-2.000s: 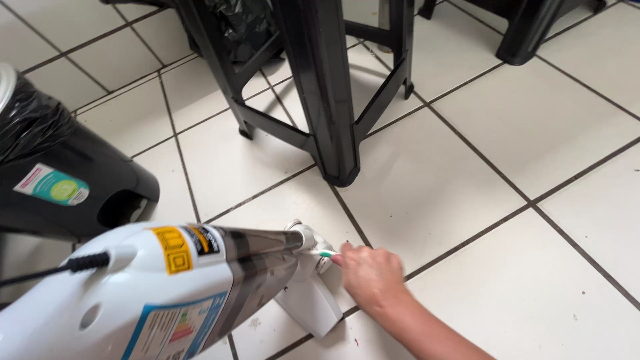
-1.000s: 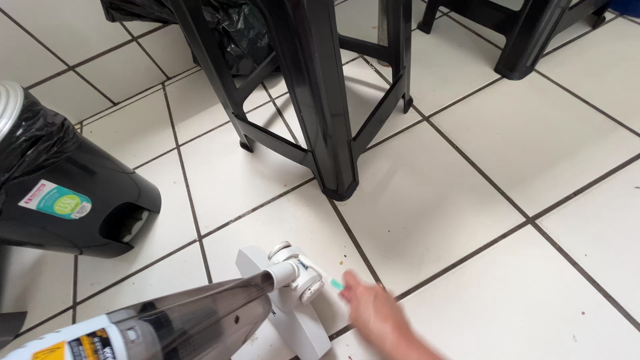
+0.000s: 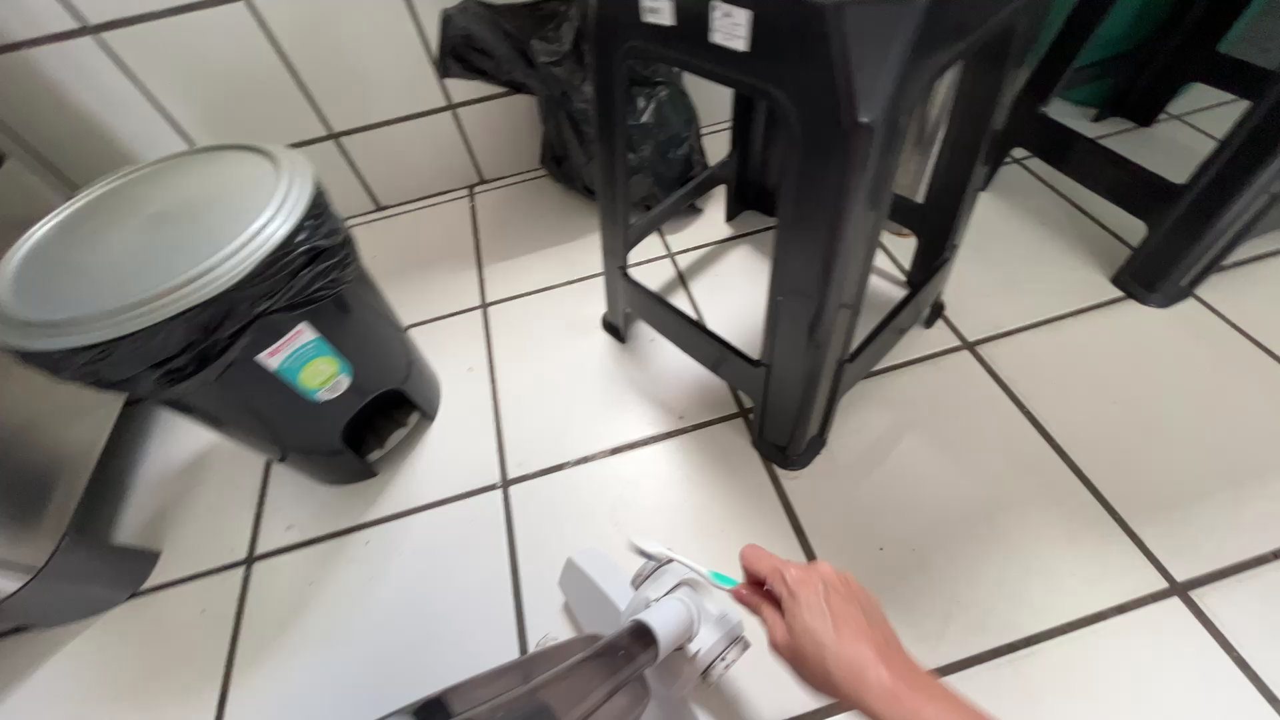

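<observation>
My right hand (image 3: 825, 625) grips the handle of a white and green toothbrush (image 3: 690, 566), whose bristle head points left over the wheeled joint of a vacuum cleaner's white floor head (image 3: 592, 590). Whether the bristles touch the joint cannot be told. The vacuum's smoky transparent body (image 3: 560, 685) comes in from the bottom edge and joins the floor head through a white neck. My left hand is out of view.
A black pedal bin (image 3: 240, 400) with a grey lid and bag liner stands left. Ahead is a black plastic stool (image 3: 810, 250), with a black plastic bag (image 3: 640, 130) behind it against the tiled wall. Another black stool (image 3: 1190, 220) stands at right.
The view has shifted so that more of the bin and stool shows. The toothbrush stays in my right hand, and less of the vacuum's body shows than two seconds ago.
</observation>
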